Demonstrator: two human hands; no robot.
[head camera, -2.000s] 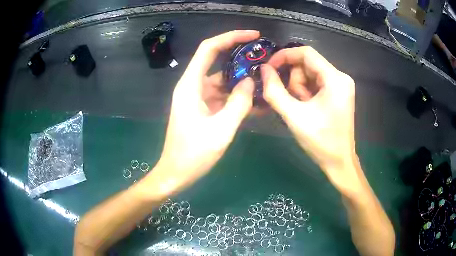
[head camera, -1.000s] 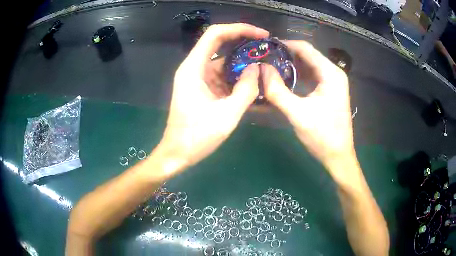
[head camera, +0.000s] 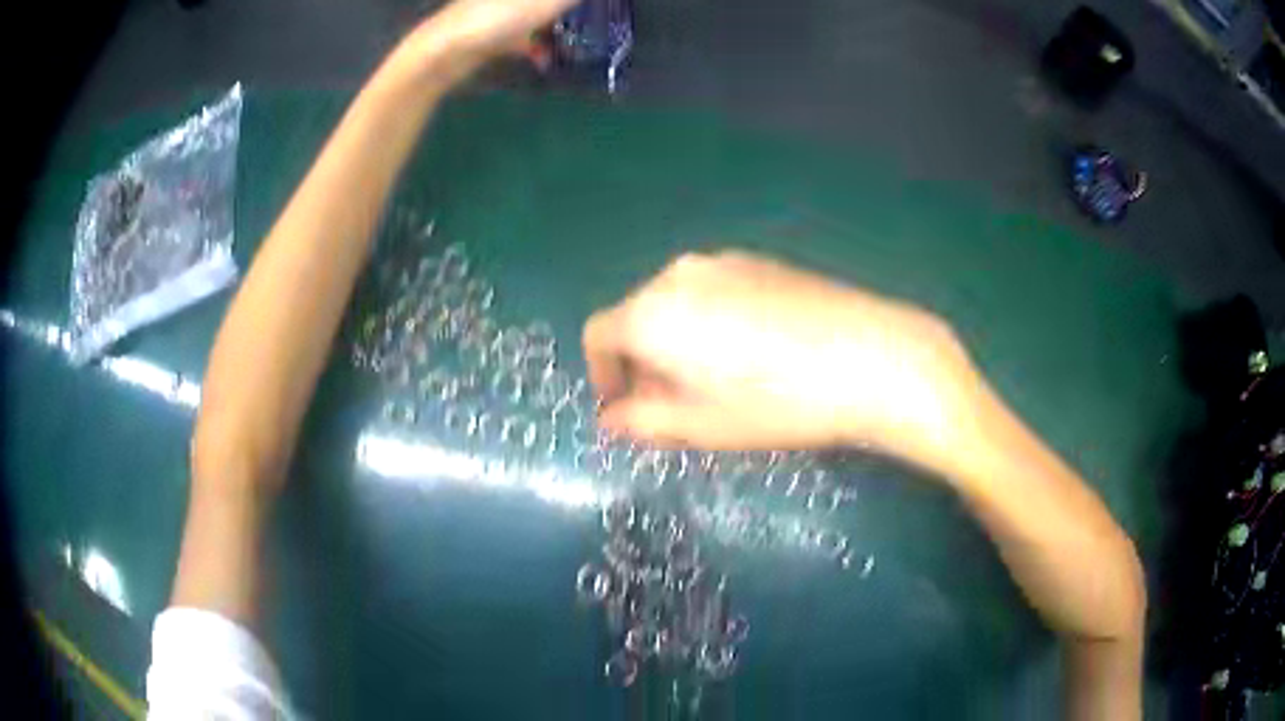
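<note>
My left hand (head camera: 493, 26) is at the top edge, partly cut off, with its fingers at a round electronic unit (head camera: 599, 31) with a pale lead hanging down. It appears to grip the unit's left side. My right hand (head camera: 761, 352) is over the loose coil springs (head camera: 486, 380), blurred, with fingers curled and thumb near them. Whether a spring is between its fingertips cannot be told. A denser clump of springs (head camera: 662, 578) lies nearer me on the green surface (head camera: 902, 634).
A clear plastic bag of springs (head camera: 158, 226) lies at the left. Another round unit (head camera: 1103, 183) and a black housing (head camera: 1088, 54) are on the dark belt (head camera: 846, 85) at the upper right. Grouped black housings (head camera: 1247, 521) with red wires are at the right edge.
The view has tilted down. My hands have parted: the left is up at the belt, the right down over the springs. A round unit now lies on the belt at right.
</note>
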